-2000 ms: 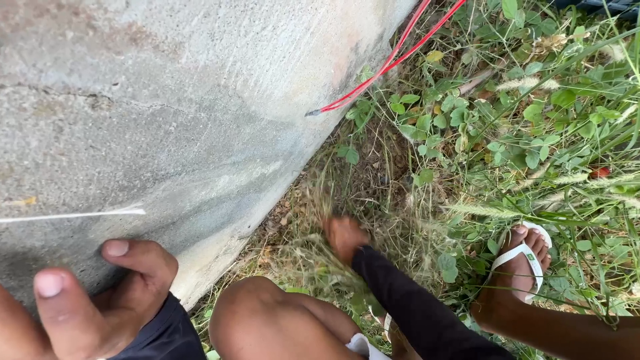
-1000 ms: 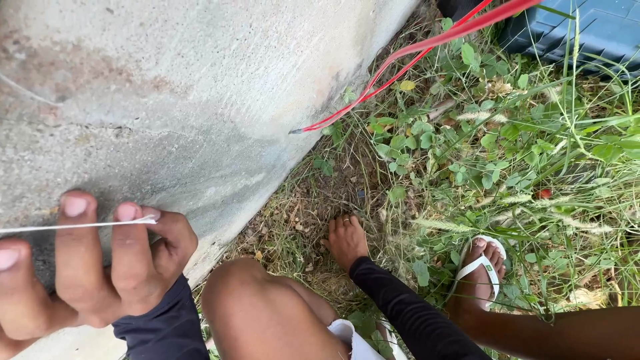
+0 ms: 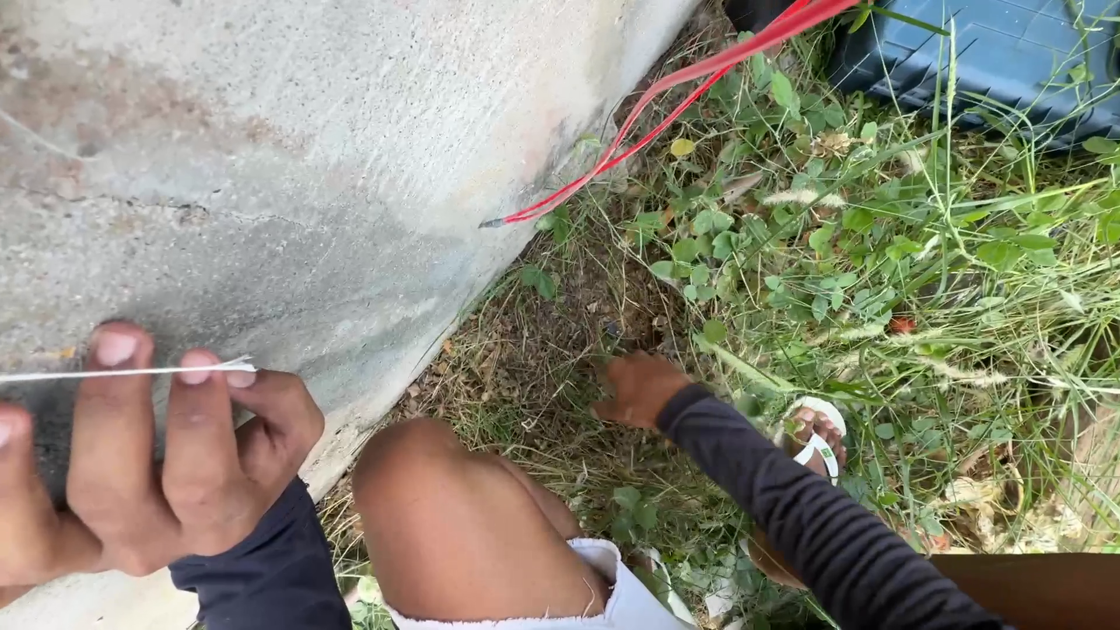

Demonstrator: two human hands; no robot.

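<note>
At the lower left, my left hand (image 3: pixel 166 464) is raised before the concrete, its fingers bent and nails showing. A thin white string (image 3: pixel 52 376) crosses its fingertips, with a frayed end by the rightmost one; whether the fingers grip it cannot be told. My right hand (image 3: pixel 643 388), in a dark sleeve, reaches low to the dry grass and soil (image 3: pixel 569 341) beside the concrete, fingers spread and no held thing visible. Red cord (image 3: pixel 665 131) comes in from the top, and its dark tip (image 3: pixel 492 223) lies over the concrete above both hands.
A concrete slab or wall (image 3: pixel 289 114) fills the left side. Weeds and grass (image 3: pixel 875 254) grow at the right, with a dark blue plastic container (image 3: pixel 980 61) at the top right corner. A bent knee (image 3: pixel 420 490) and a foot in a white flip-flop (image 3: pixel 818 442) are below.
The string lay above my left fingers two seconds ago; now it crosses their tips. My right hand, blurred in the grass then, has shifted slightly right along the ground since one second ago.
</note>
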